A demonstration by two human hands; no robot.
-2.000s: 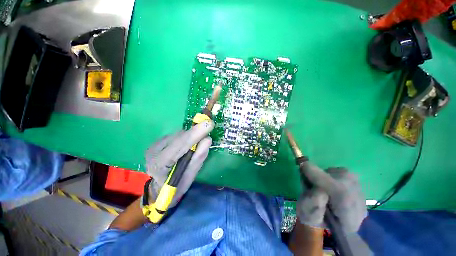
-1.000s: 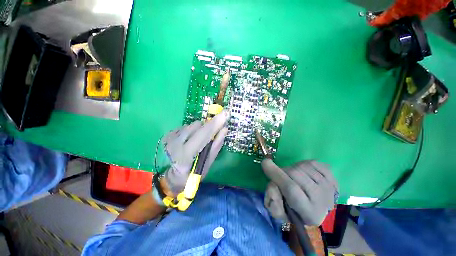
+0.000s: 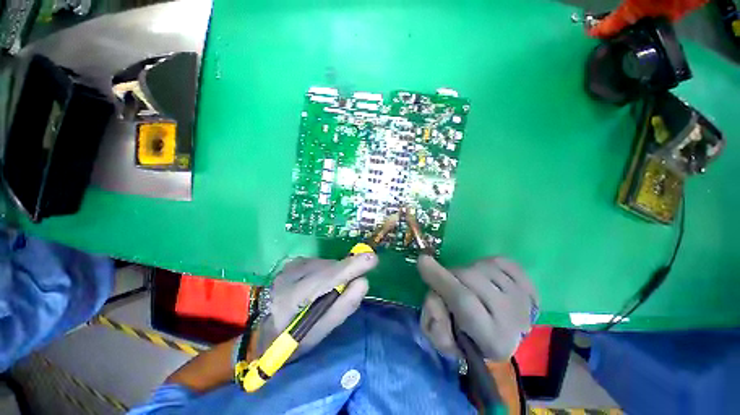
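A green circuit board [image 3: 324, 138] with dense silvery joints lies flat on the green mat in front of me. My gloved left hand [image 3: 316, 296] holds a yellow-and-black soldering iron [image 3: 280, 357] below the board's near edge. My gloved right hand [image 3: 479, 308] holds a dark soldering iron [image 3: 479, 373]. Both metal tips are close together over the board's lower right part; whether they touch it I cannot tell. Solder wire cannot be made out clearly.
At left, a black bin [image 3: 53, 138] and an iron stand with a yellow sponge [image 3: 157, 144] stand on a metal plate [image 3: 109, 182]. At right are a black nozzle [image 3: 637, 61] and another stand [image 3: 653, 190]. Red trays [image 3: 212, 298] sit below the table edge. Blue sleeves show at both sides.
My left hand and the yellow iron have come down from the board's upper left, its tip now beside the other. The right iron first moved left onto the board and stays there.
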